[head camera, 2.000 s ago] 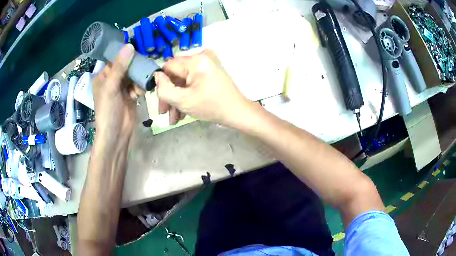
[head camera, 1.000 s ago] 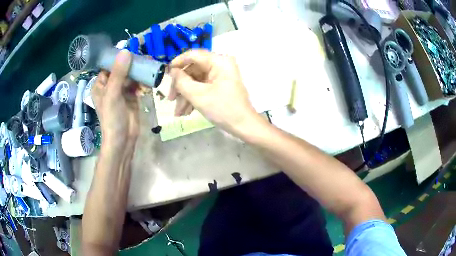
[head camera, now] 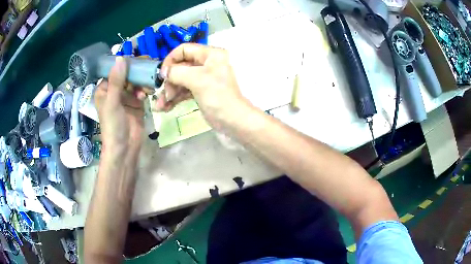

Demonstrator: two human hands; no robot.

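A grey fan housing (head camera: 133, 70) with a round spoked head at its left end is held roughly level above the bench. My left hand (head camera: 120, 105) is closed around its handle from below, thumb on top. My right hand (head camera: 199, 77) is at the handle's open right end, fingertips pinched at the dark opening. A small dark part shows there, partly hidden by the fingers; I cannot tell what it is or whether the fingers grip it.
Blue cells (head camera: 165, 40) lie behind the hands. White and grey fan units (head camera: 76, 152) are piled at left. A black electric screwdriver (head camera: 348, 62), a thin yellowish stick (head camera: 295, 93), grey housings (head camera: 413, 77) and a box of circuit boards (head camera: 446, 44) are at right.
The housing has turned from slanting down to the right to nearly level, its head lower and further left. My right hand has stayed at the handle's open end, fingers shifting there.
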